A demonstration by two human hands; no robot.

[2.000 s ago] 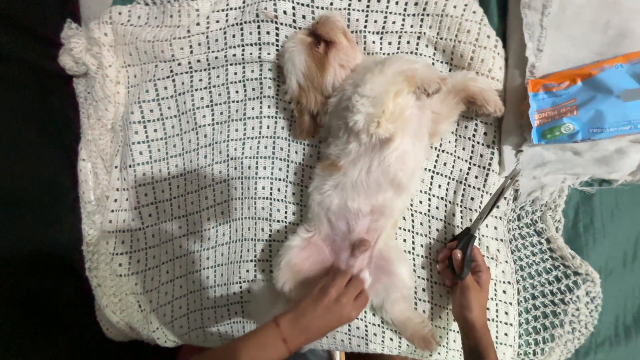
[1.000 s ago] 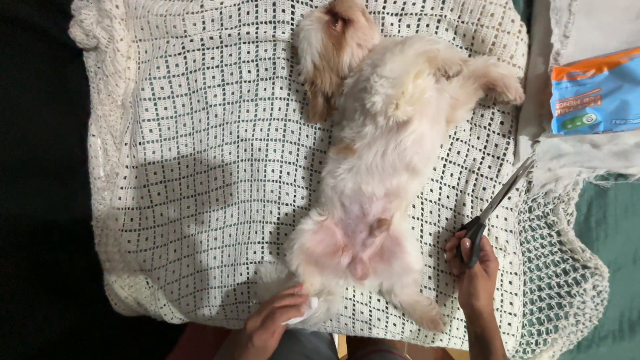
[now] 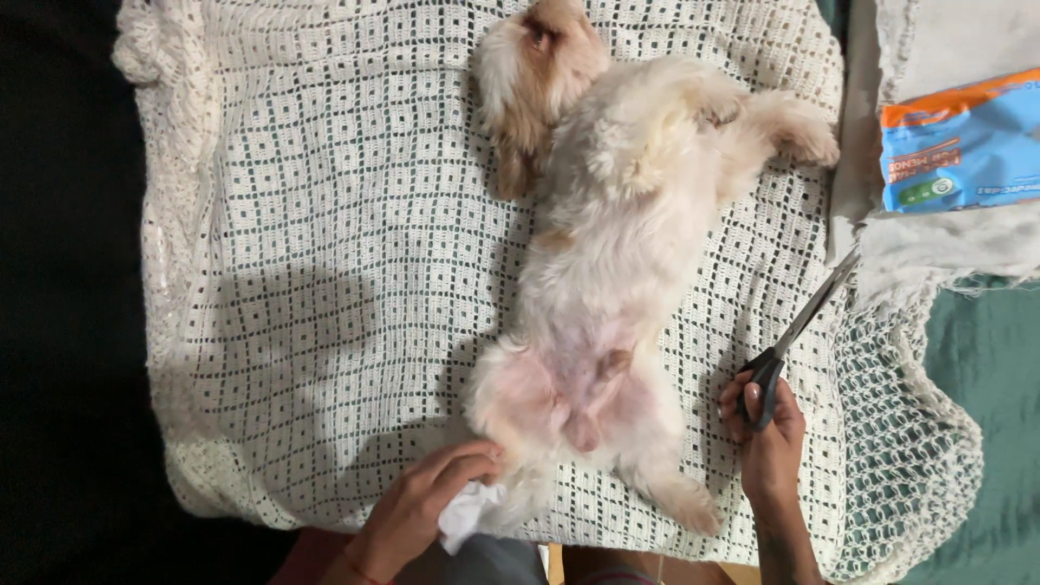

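Observation:
A white and tan long-haired dog lies on its back, head at the top, on a white crocheted blanket. At its hind leg on the left is my left hand, fingers closed on a crumpled white wipe; the fingertips touch the fur. My right hand lies on the blanket to the right of the dog, its fingers in and around the black handles of a pair of scissors. The scissor blades look closed and point up and right, away from the dog.
A blue and orange packet of wet wipes lies on a white cloth at the upper right. Green fabric shows beyond the blanket's netted fringe. The person's legs are at the bottom edge.
My left hand has moved from the dog's groin down and left to the hind leg, with the white wipe in it. My right hand still holds the scissors at the dog's side.

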